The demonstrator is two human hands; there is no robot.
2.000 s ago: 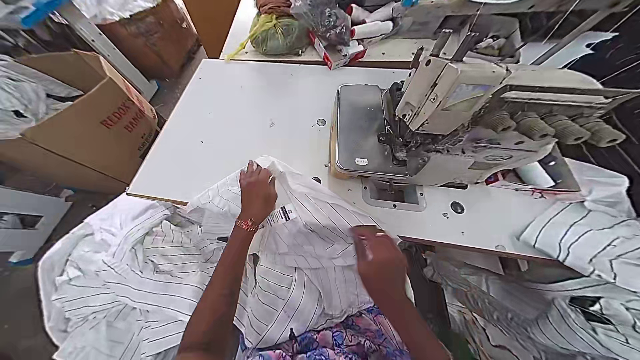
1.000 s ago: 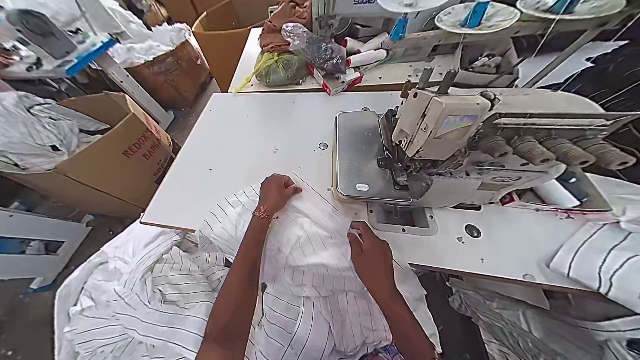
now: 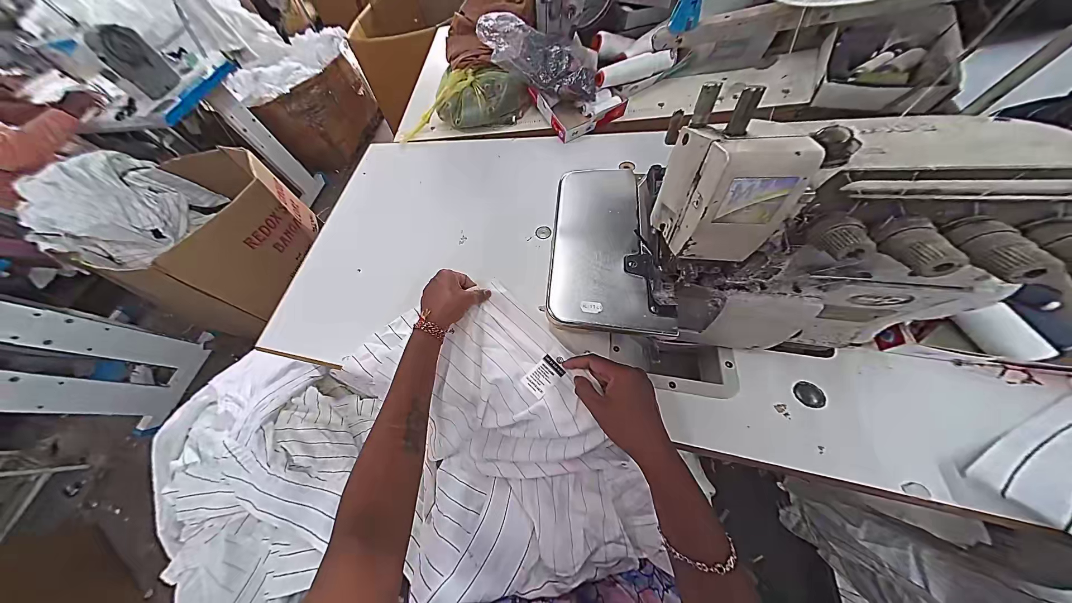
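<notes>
A white garment with thin dark stripes (image 3: 494, 427) lies over the front edge of the white sewing table and down over my lap. My left hand (image 3: 452, 297) pinches its upper edge on the tabletop. Lower and to the right, my right hand (image 3: 615, 398) grips another part of the edge, close beside a black-and-white care label (image 3: 544, 375) that bears writing. The overlock sewing machine (image 3: 737, 201) stands right of my hands, its metal plate (image 3: 599, 251) just beyond the right hand. No cloth lies under the machine's needle area.
Cardboard boxes of white cloth (image 3: 226, 243) stand on the left, near another person's sleeve (image 3: 46, 138). Behind the table are a green bundle in a yellow bag (image 3: 481, 96) and white thread cones (image 3: 636, 67). More striped cloth (image 3: 1030, 461) lies at the right edge.
My right hand, earlier blurred over the cloth, now grips its edge beside the label. The label, hidden one second ago, shows again. My left hand stays on the upper edge.
</notes>
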